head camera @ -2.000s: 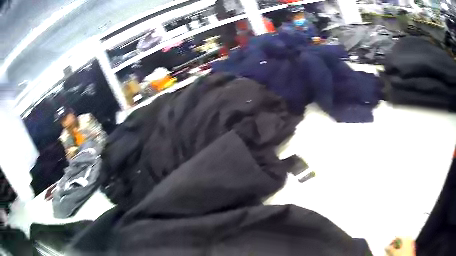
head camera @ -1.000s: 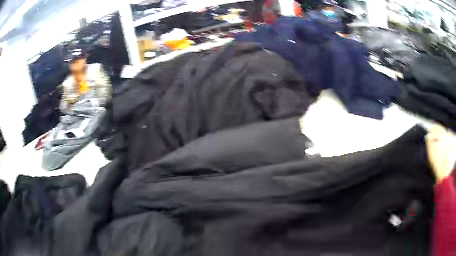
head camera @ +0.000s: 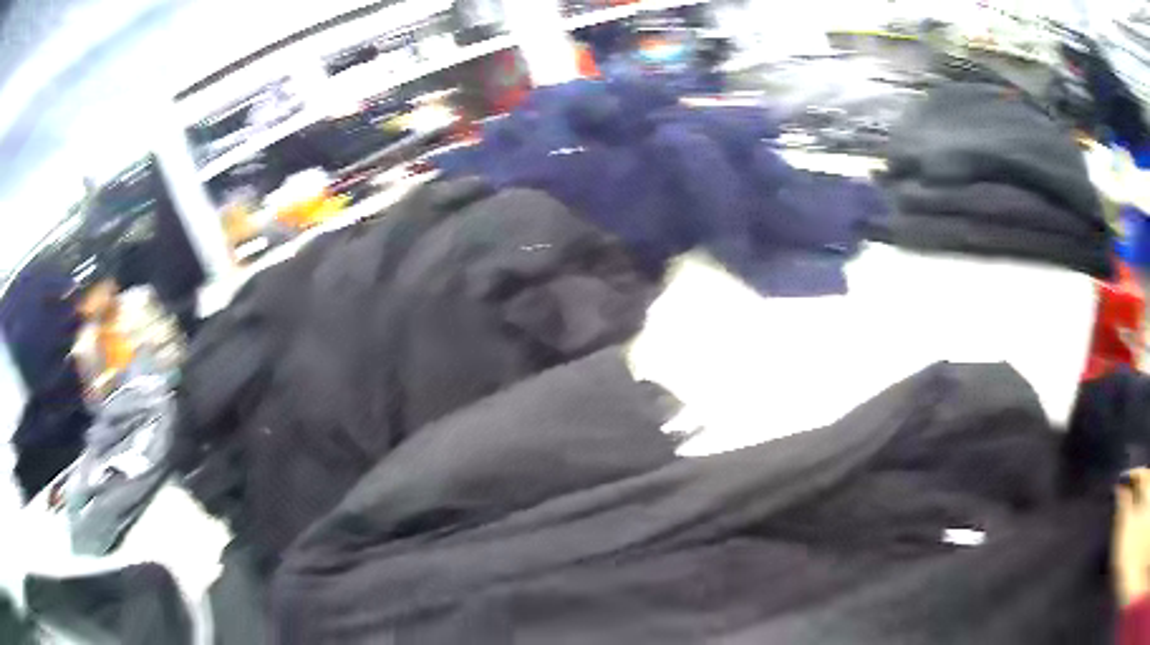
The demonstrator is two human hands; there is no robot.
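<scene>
A large black garment (head camera: pixel 757 542) lies spread across the front of the white table (head camera: pixel 984 309), blurred by motion. A small white label (head camera: pixel 964 537) shows on it at the right. My right hand (head camera: pixel 1131 529) is cut off by the right edge, below a dark cloth part, with a bit of red sleeve under it. Its fingers are too cut off and blurred to tell its grip. My left hand is not in view.
A heap of black garments (head camera: pixel 378 328) lies behind the work, navy garments (head camera: pixel 706 189) beyond it, and a folded black stack (head camera: pixel 996 176) at far right. A red stool (head camera: pixel 1112 330) stands beyond the table's right edge. A person (head camera: pixel 120 340) is at far left with grey cloth.
The black garment has come to cover more of the table front, with its label now showing. My right hand has moved from up on the garment's far edge to lower at the right rim. The view has shifted.
</scene>
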